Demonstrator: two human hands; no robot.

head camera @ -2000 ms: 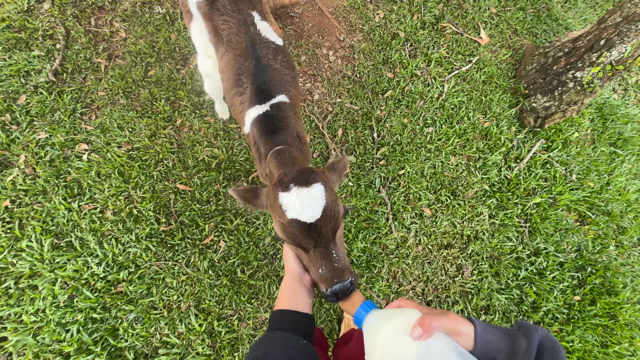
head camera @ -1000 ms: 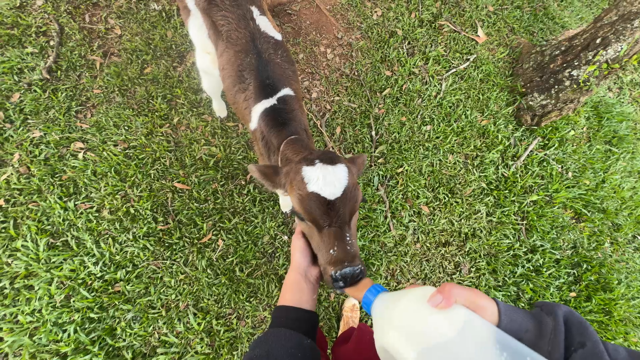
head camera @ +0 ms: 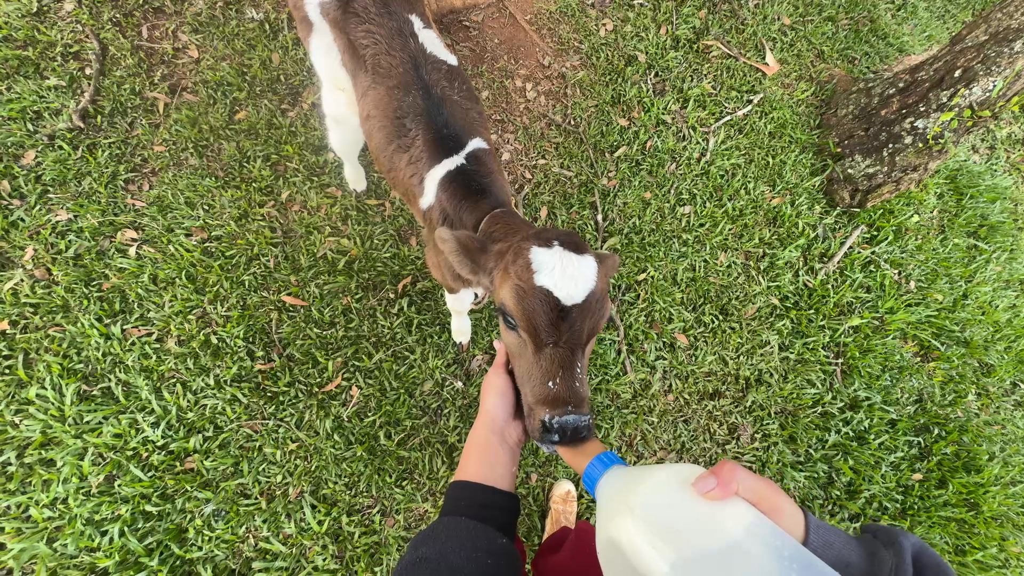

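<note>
A brown calf (head camera: 552,344) with white patches stands on the grass, its muzzle over the orange-brown teat (head camera: 581,454) of a feeding bottle. My left hand (head camera: 500,404) lies against the side and underside of the calf's jaw; its fingers are mostly hidden behind the head. My right hand (head camera: 752,492) grips the translucent plastic bottle (head camera: 680,520), which has a blue collar (head camera: 602,472) and holds whitish milk. White drops dot the calf's wet nose, and a thin cord circles its neck.
A rough tree trunk (head camera: 904,120) rises at the upper right. Twigs and dry leaves lie on the grass (head camera: 240,400), with bare reddish soil (head camera: 512,64) beside the calf's back. At the bottom, a tan shoe (head camera: 562,504) and dark red trousers (head camera: 568,552) show.
The calf's head has shifted to the right, with my left hand staying at its jaw. The bottle in my right hand has also moved right, and a white foreleg has come into view.
</note>
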